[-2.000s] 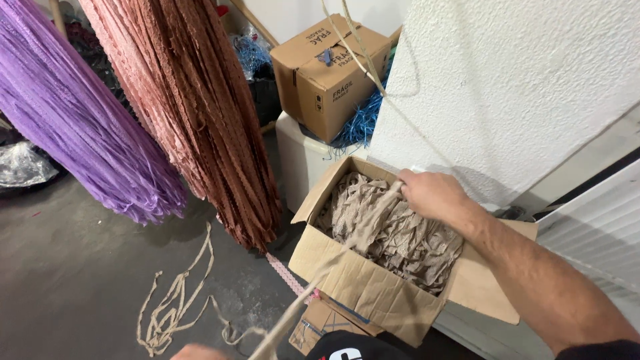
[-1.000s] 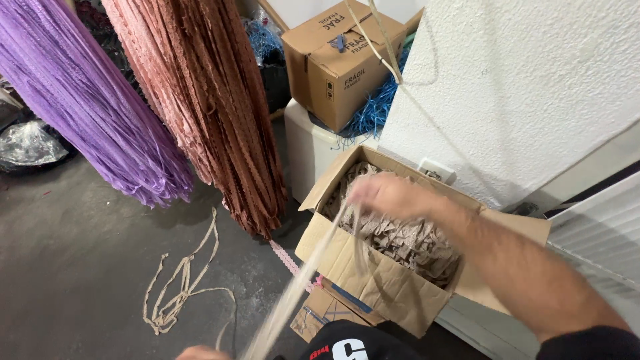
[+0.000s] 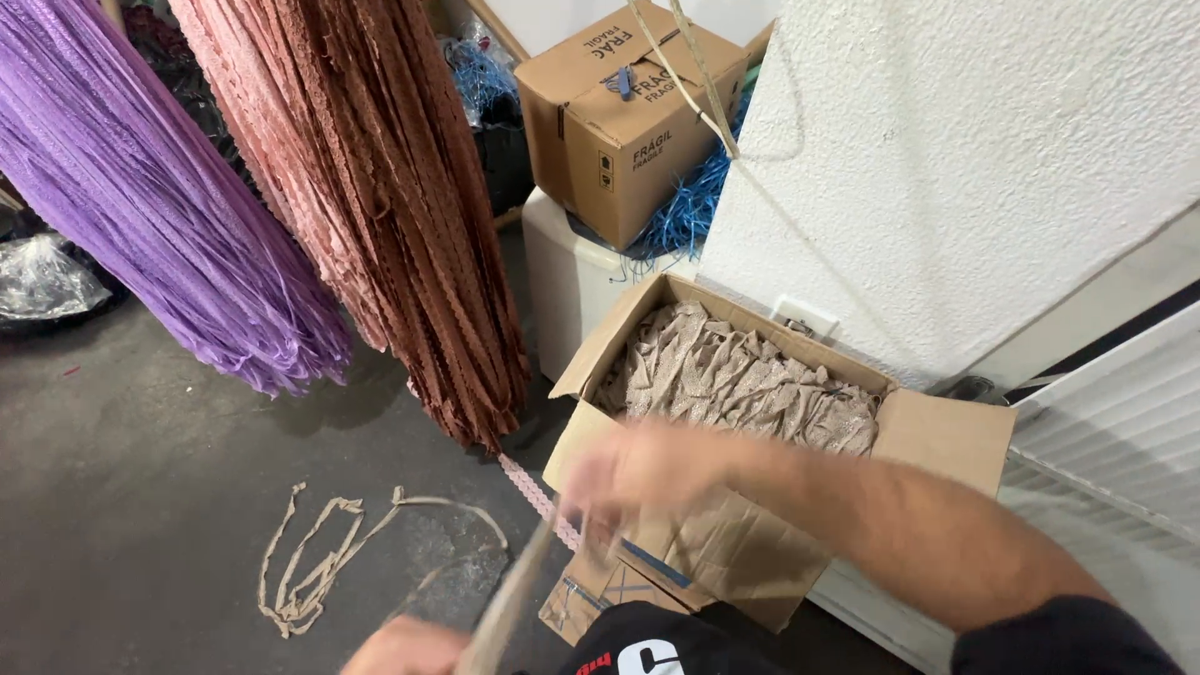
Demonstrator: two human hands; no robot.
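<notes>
My right hand [image 3: 637, 473], blurred, is closed on a beige fabric strip [image 3: 511, 600] in front of an open cardboard box [image 3: 947, 431]. Glittery beige fabric strips [image 3: 750, 375] fill that box. At the bottom edge is my left hand [image 3: 408, 647], partly cut off, beside the lower end of the strip; its fingers are hidden. A loose tangle of beige strip [image 3: 309, 586] lies on the dark floor to the left.
Purple strips [image 3: 187, 225] and pink and brown strips [image 3: 394, 206] hang at left. A closed cardboard box [image 3: 609, 122] stands on a white surface beside blue stringy material [image 3: 689, 211]. A textured white wall [image 3: 937, 150] rises at right. A pink lacy strip [image 3: 534, 497] runs below the brown ones.
My right hand has moved from over the filled box down and left, toward my left hand, with the strip. More of the beige filling shows.
</notes>
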